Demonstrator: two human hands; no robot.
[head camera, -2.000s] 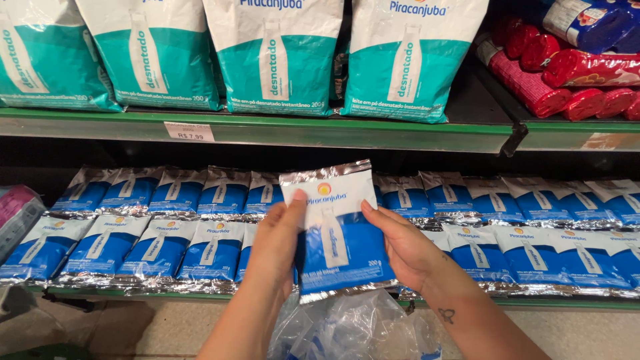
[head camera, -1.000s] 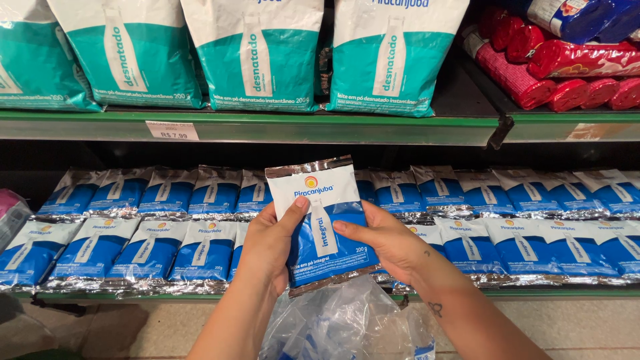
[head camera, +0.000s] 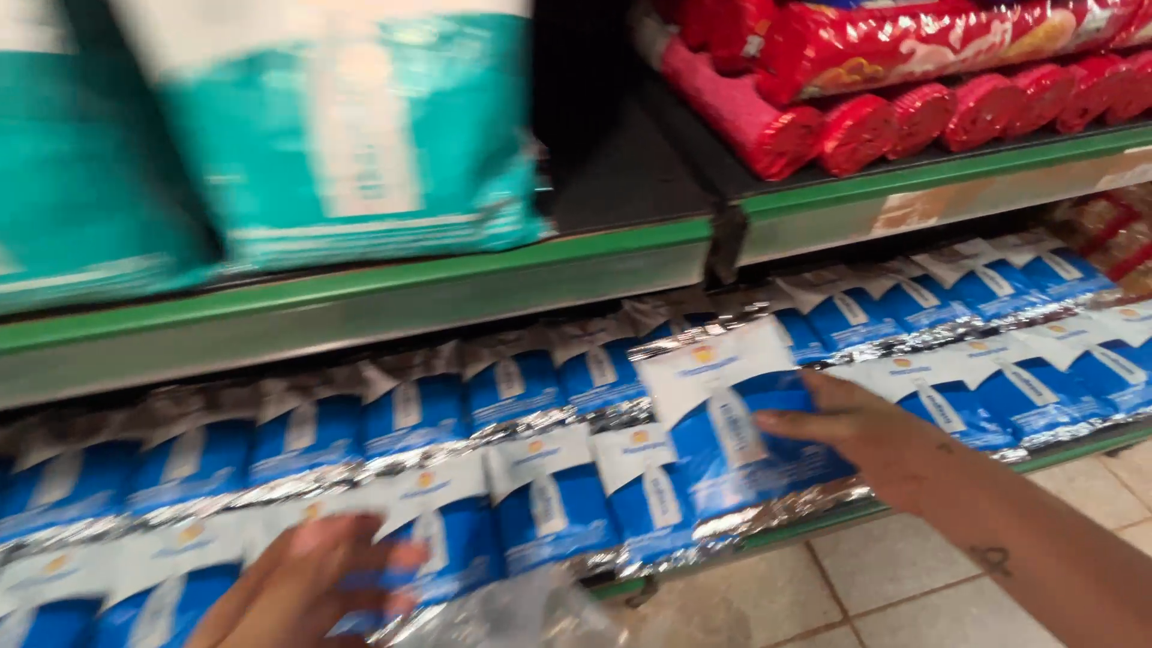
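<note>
A blue and white foil packet of powdered milk (head camera: 711, 423) is gripped at its right edge by my right hand (head camera: 846, 427), in front of the lower shelf. The packet leans over the rows of like packets (head camera: 544, 504). My left hand (head camera: 315, 576), blurred, is at the lower left with its fingers apart, off the held packet and in front of the front row. A clear plastic bag (head camera: 517, 616) shows in part at the bottom edge, beside my left hand.
Large teal and white milk powder bags (head camera: 360, 135) stand on the upper shelf, whose green edge (head camera: 360, 297) juts above the packets. Red cylindrical packs (head camera: 900, 126) lie at the upper right. Tiled floor (head camera: 936, 576) shows at the lower right.
My left hand has let go of the packet and moved left; both hands held it before. My right hand still has it. The view has turned and tilted.
</note>
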